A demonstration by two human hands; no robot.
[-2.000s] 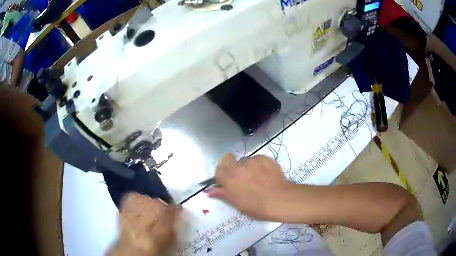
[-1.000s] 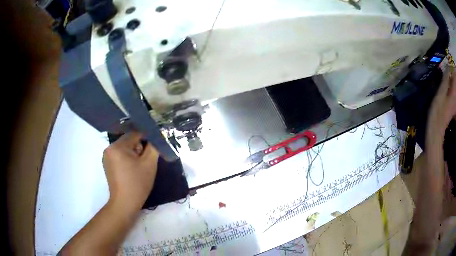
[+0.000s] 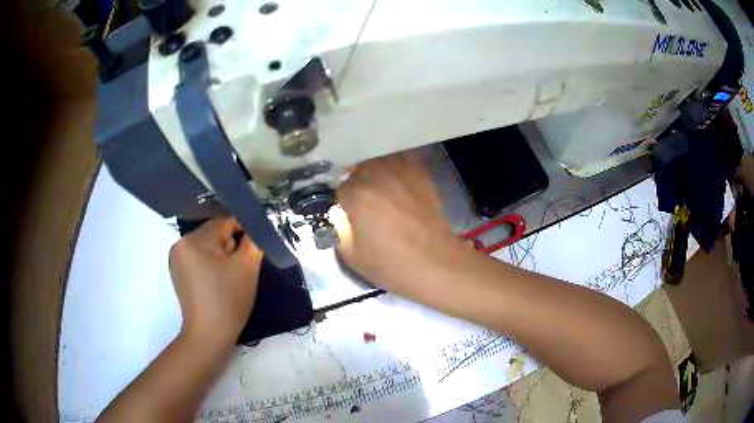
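A dark fabric piece lies at the needle end of the white sewing machine, partly behind a curved grey strap. My left hand grips the fabric's left side with curled fingers. My right hand is at the presser foot area, right of the needle. Its fingertips are hidden behind the machine parts, so I cannot tell what they touch. Red-handled thread snips lie on the bed, partly covered by my right forearm.
A black phone-like rectangle lies under the machine arm. Loose dark thread is on the table at right. A yellow-and-black handle and dark cloth are at the right. A printed ruler scale runs along the front.
The snips came out of my right hand onto the bed. My right hand went to the machine's right end, then came back to the needle area. My left hand moved up onto the fabric.
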